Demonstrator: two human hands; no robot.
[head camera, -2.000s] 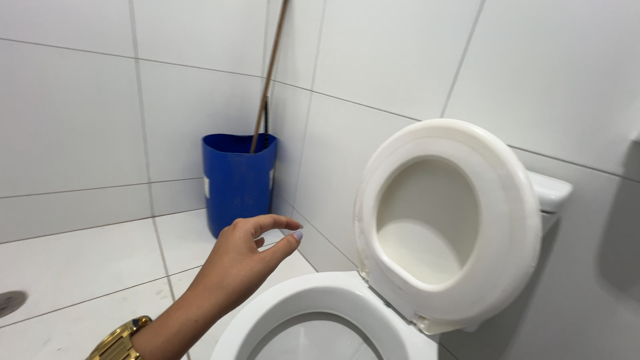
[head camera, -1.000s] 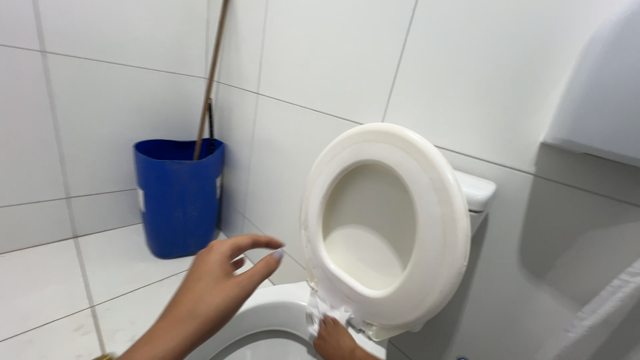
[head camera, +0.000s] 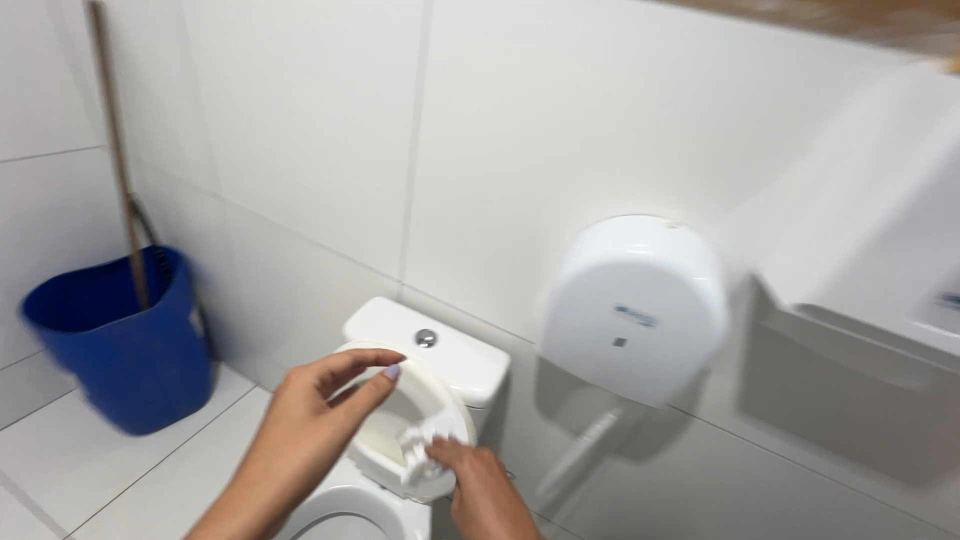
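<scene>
My right hand (head camera: 480, 480) grips a crumpled white paper wad (head camera: 424, 450) against the lower right part of the raised toilet seat (head camera: 463, 431). My left hand (head camera: 322, 420) is held up in front of the seat's left side, thumb and fingers curved with a small gap at the tips and nothing visible between them. Below both hands is the white toilet bowl (head camera: 330, 506), partly cut off by the frame's lower edge. Behind the seat stands the cistern (head camera: 465, 367) with a round metal flush button (head camera: 426, 338).
A blue bin (head camera: 142, 360) holding a long wooden stick (head camera: 112, 142) stands in the left corner. On the wall at right hang a round white paper dispenser (head camera: 637, 315), with a strip of paper (head camera: 581, 454) below it, and a larger white dispenser (head camera: 862, 225).
The view has swung right, bringing in the round dispenser. My right hand, unseen two seconds ago, was with the paper near the seat hinge one second ago and is now higher on the seat.
</scene>
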